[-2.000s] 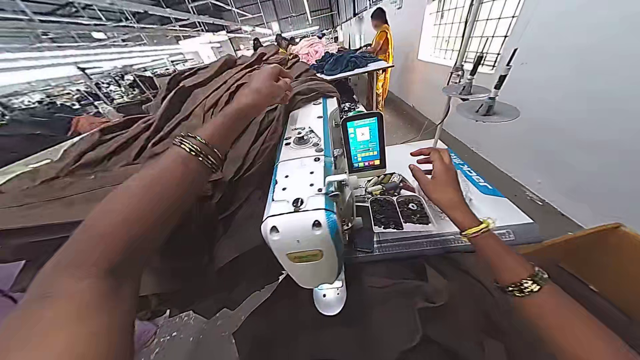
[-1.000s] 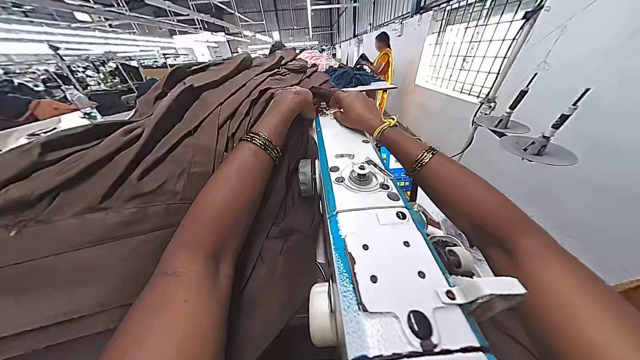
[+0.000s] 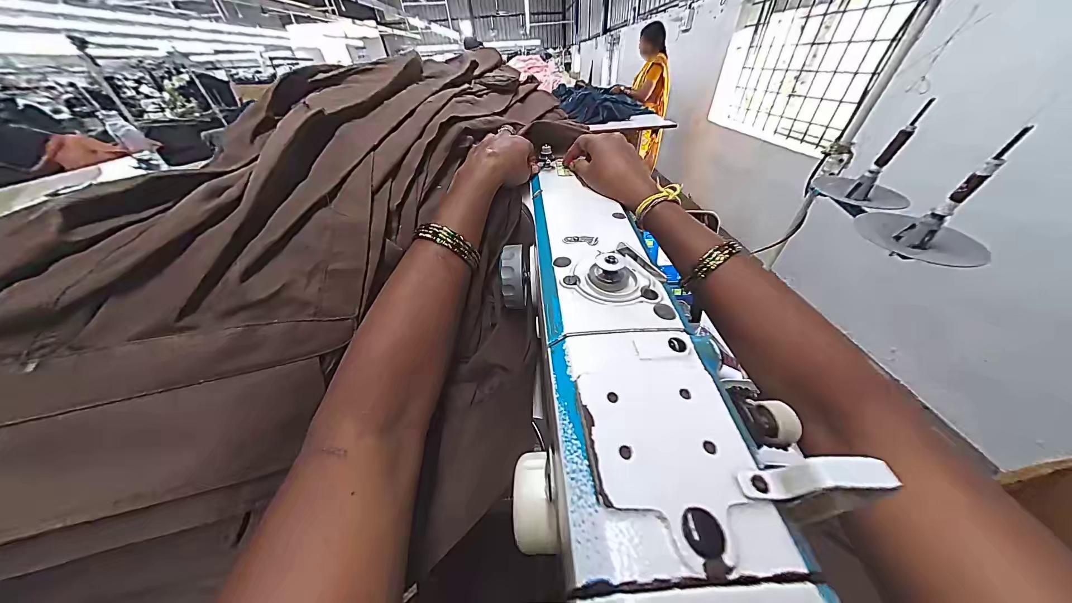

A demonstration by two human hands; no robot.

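A white and blue industrial sewing machine [image 3: 636, 377] runs lengthwise through the middle of the head view. At its far end my left hand [image 3: 502, 159] has its fingers closed on the edge of a brown garment [image 3: 276, 209] heaped to the left of the machine. My right hand [image 3: 610, 167] is at the same far end, a little to the right, with bent fingers against a fold of the brown cloth; its grip is partly hidden. A small metal post [image 3: 546, 157] stands between the hands.
Two thread stands [image 3: 921, 234] with dark spools rise at the right beside the wall. A person [image 3: 651, 79] in yellow clothing stands at a table [image 3: 645, 123] with dark blue cloth further back. Pink fabric [image 3: 538, 74] lies behind. Other machines fill the left background.
My right hand has moved from beside the machine's front right to its far end, near my left hand. The view has come much closer over the machine's top, and its screen is now hidden.
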